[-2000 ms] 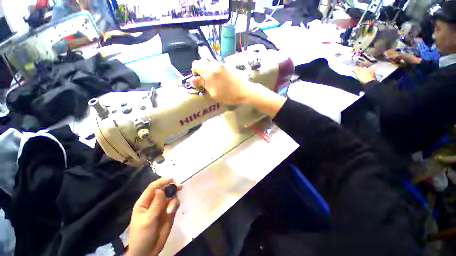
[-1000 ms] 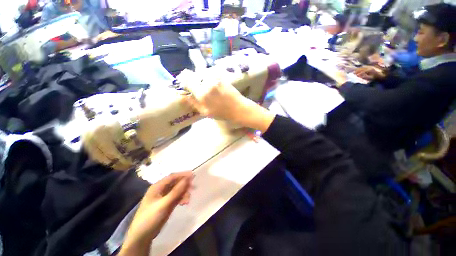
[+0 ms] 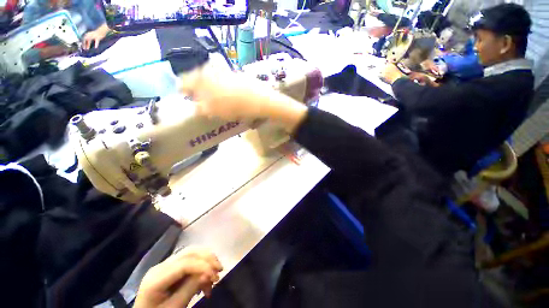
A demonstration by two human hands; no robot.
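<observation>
The cream sewing machine [image 3: 174, 138] with purple "HIKARI" lettering stands across the table. My right hand [image 3: 232, 99] is blurred over the top of the machine arm; whether it holds anything cannot be told. My left hand [image 3: 177, 280] is at the table's front edge, low in the picture, with its fingers curled. No object shows in it, but its palm is hidden. Black garment panels [image 3: 102, 240] lie left of the needle area and reach up to it. A light grey strip [image 3: 147, 261] runs along their edge beside my left hand.
A pale machine table [image 3: 241, 201] extends right of the needle. A red-handled tool [image 3: 295, 157] lies by the machine's base. Black cloth [image 3: 66, 96] is piled behind left. A teal bottle [image 3: 245, 47] stands behind the machine. A person [image 3: 469, 102] sits at the right.
The small round dark piece at my left fingertips no longer shows. My left hand has moved lower, nearer the table's front edge. My right hand has moved left along the machine top. The view has shifted right.
</observation>
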